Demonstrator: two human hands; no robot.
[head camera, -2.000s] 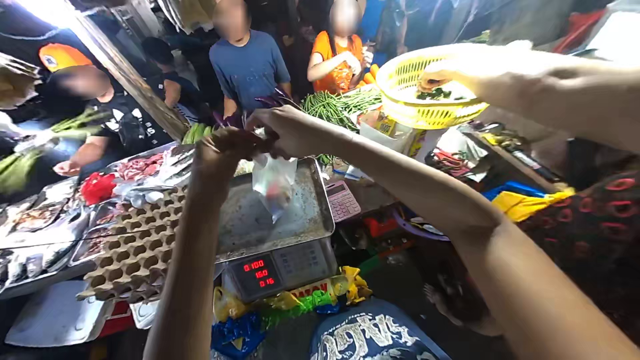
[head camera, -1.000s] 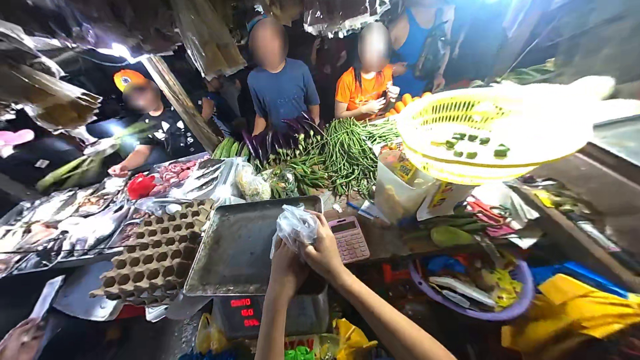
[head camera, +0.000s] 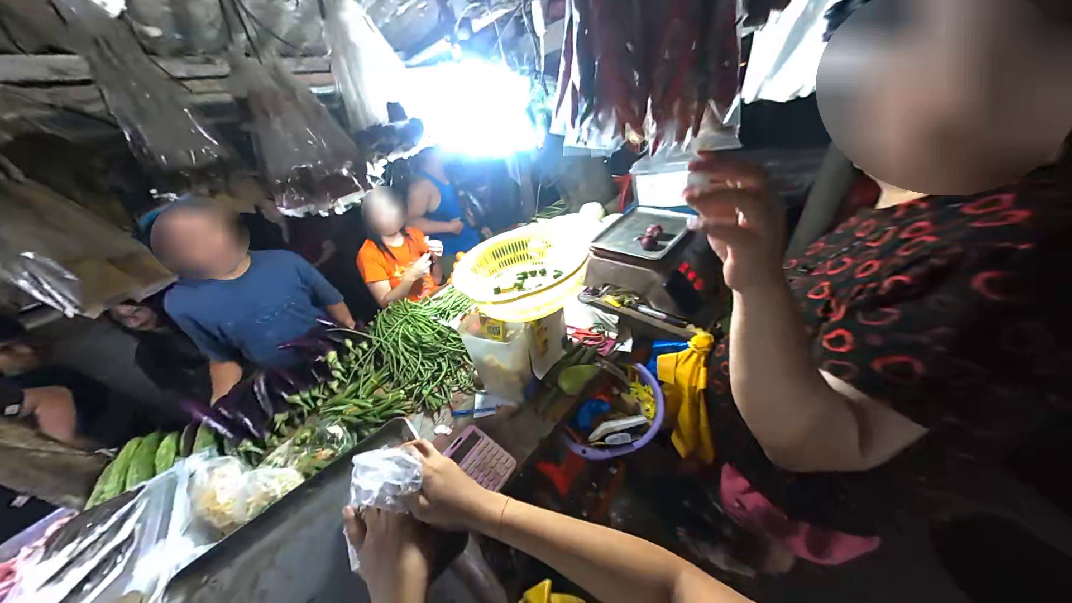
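A clear plastic bag (head camera: 385, 477), crumpled at its top, is between my two hands over the right side of a metal scale tray (head camera: 268, 528). My left hand (head camera: 387, 536) grips the bag from below. My right hand (head camera: 448, 486) closes on its upper right side. What the bag holds cannot be made out. A pink calculator (head camera: 479, 456) lies just beyond my right hand.
A person in a patterned top stands close at right, one hand (head camera: 737, 218) raised. Long beans (head camera: 419, 343), eggplants (head camera: 260, 402), a yellow basket (head camera: 523, 264), a purple basket (head camera: 660, 402) and a second scale (head camera: 641, 234) surround the stall. Plastic bags (head camera: 293, 126) hang overhead.
The view has swung right, bringing the person in the patterned top into sight. Two seconds ago my hands held the bag hanging above the tray; now it is bunched between them.
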